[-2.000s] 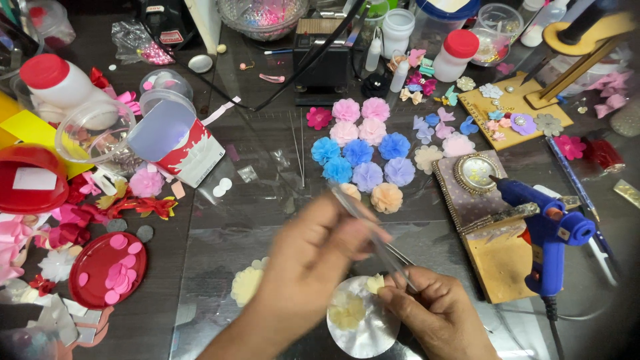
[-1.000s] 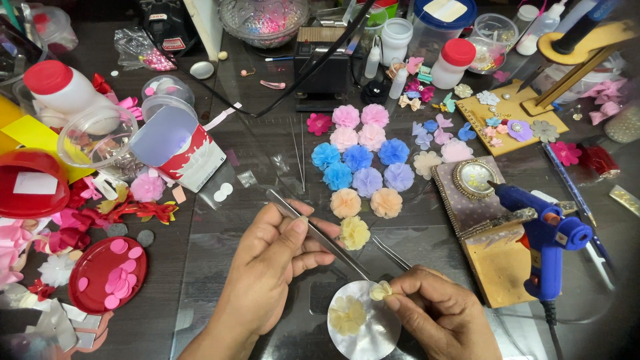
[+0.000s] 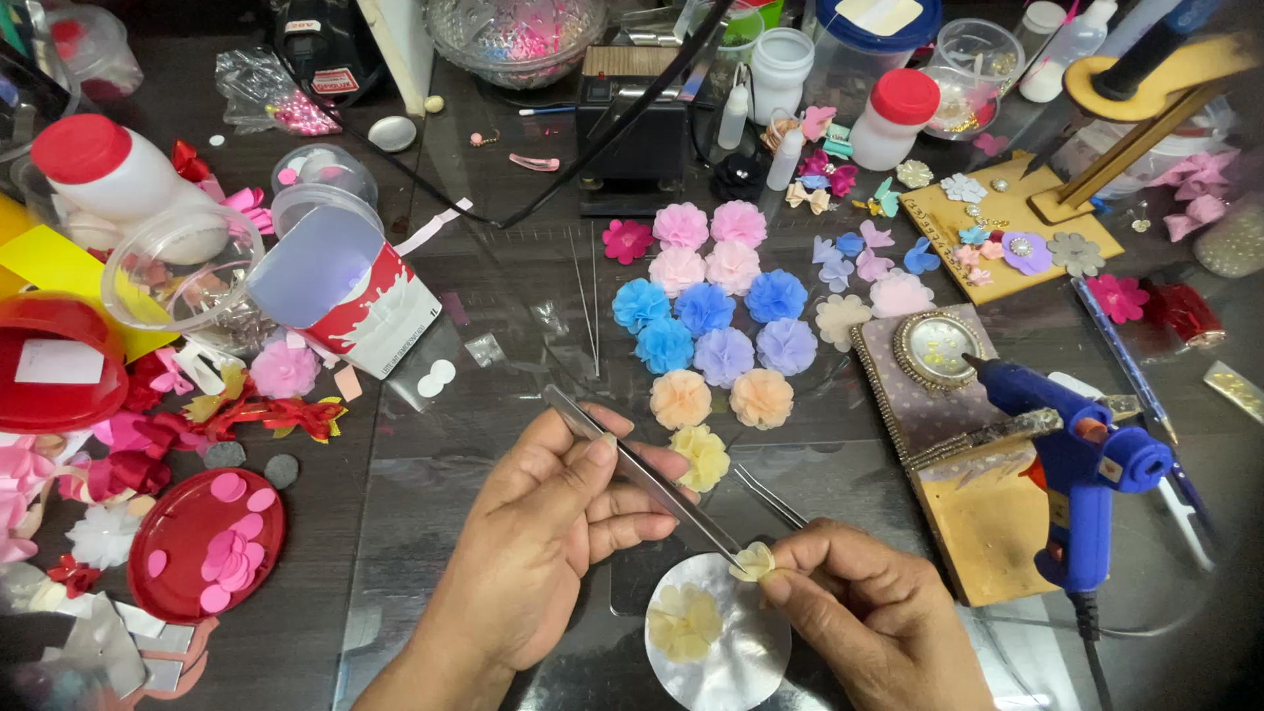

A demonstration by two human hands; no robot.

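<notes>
My left hand point(image 3: 568, 523) holds long metal tweezers point(image 3: 647, 479), their tips at a small cream fabric petal piece point(image 3: 753, 562). My right hand point(image 3: 869, 612) pinches that piece between thumb and finger; a second pair of metal tweezers point(image 3: 768, 498) sticks out from this hand. Below lies a round silvery disc point(image 3: 736, 662) with pale yellow petals point(image 3: 684, 622) on it. A finished yellow fabric flower point(image 3: 700, 458) lies just beyond my hands, below rows of peach point(image 3: 680, 398), blue point(image 3: 704, 308), lilac point(image 3: 724, 356) and pink point(image 3: 681, 226) fabric flowers.
At the right a blue hot glue gun point(image 3: 1076, 464) rests on a decorated wooden stand point(image 3: 973, 533). A red lid point(image 3: 205, 545) with pink discs, a cut carton point(image 3: 360, 296) and ribbon pieces crowd the left. Jars, a glass bowl point(image 3: 513, 39) and a black cable point(image 3: 612, 128) are at the back.
The left hand has shifted from over the flowers and disc to the left, uncovering the yellow flower. The tweezers' tips now meet the petal piece in the right hand.
</notes>
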